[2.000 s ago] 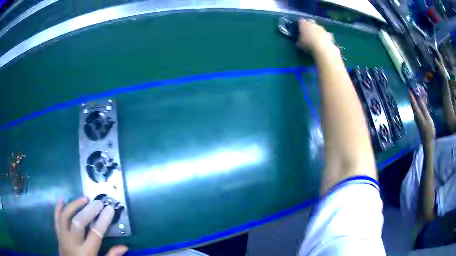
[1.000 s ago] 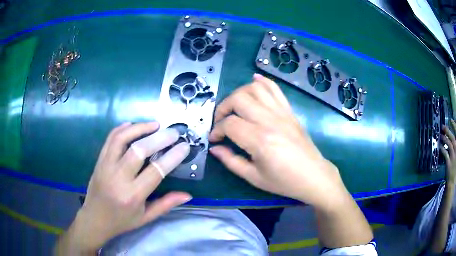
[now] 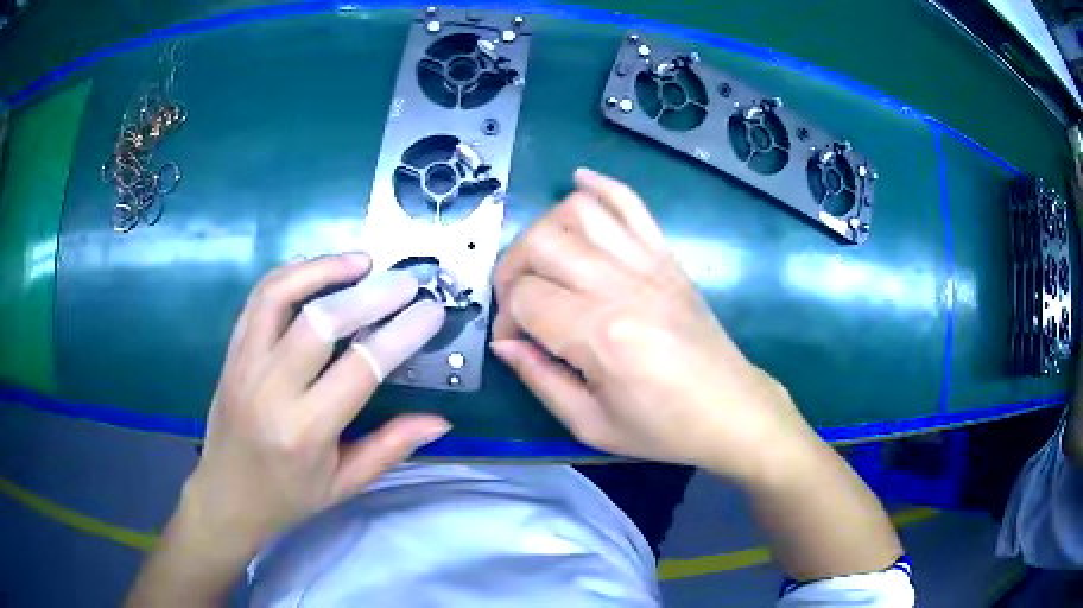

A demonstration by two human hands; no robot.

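A grey three-hole plate [image 3: 489, 126] lies upright in view on the green mat. My left hand [image 3: 297, 356] is over its lowest opening, two fingers in whitish finger cots [image 3: 405, 337] pressing at a small shiny lever [image 3: 450, 285]. My left thumb is spread, off the plate. My right hand [image 3: 629, 327] is against the plate's lower right edge, fingers curled and thumb below them. Its fingertips are partly hidden, so whether it pinches anything cannot be told. Each upper opening shows a dark spoked hub and a small lever.
A second three-hole plate [image 3: 722, 146] lies slanted to the right. A loose pile of thin wire rings [image 3: 145, 166] is at left, near a bright green patch [image 3: 33, 249]. Stacked plates [image 3: 1042, 279] stand at far right, near another person's sleeve [image 3: 1045, 505]. Blue tape edges the mat.
My right hand has come back from the far side to the near plate; the slanted plate now lies at right. Over the last second the view shifted slightly and my hands kept their place.
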